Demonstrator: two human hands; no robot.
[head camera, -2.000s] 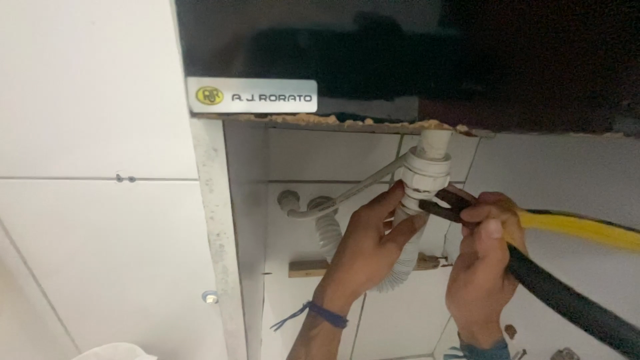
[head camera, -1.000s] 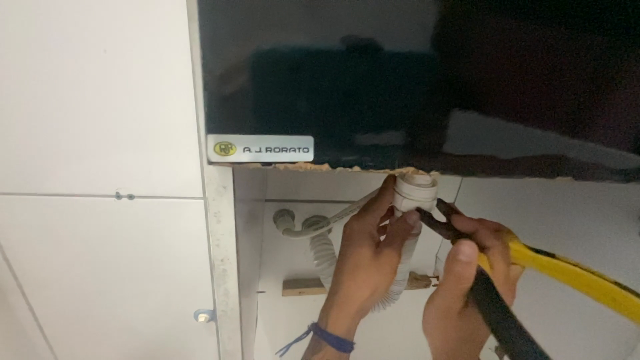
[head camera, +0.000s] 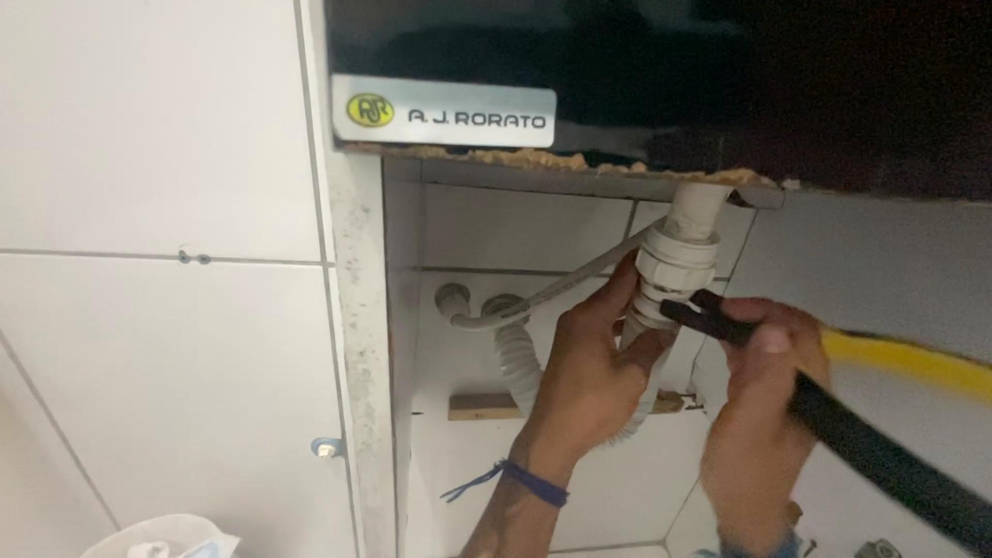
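Under the dark cabinet panel, a white plastic drain fitting (head camera: 676, 260) hangs on a short white pipe (head camera: 697, 211). My left hand (head camera: 593, 380), with a blue cord at its wrist, grips the lower part of the fitting from the left, where a corrugated drain hose (head camera: 515, 360) joins it and loops back to the wall. My right hand (head camera: 767, 387) holds long-handled pliers (head camera: 717, 322) near the head, one handle yellow and the other black. Their dark jaws stand apart at the right side of the fitting's lower rings; whether they touch it cannot be told.
The cabinet panel's chipped lower edge (head camera: 573, 161) runs just above the fitting. A thin hose (head camera: 573, 283) crosses behind to a wall outlet. A wooden strip (head camera: 488, 407) lies against the tiles. A white bin (head camera: 159, 539) stands at lower left, and a metal part (head camera: 880, 549) at lower right.
The view has shifted. The short pipe above the fitting, hidden one second ago, shows again. Both hands stay at the fitting, and the pliers remain in my right hand.
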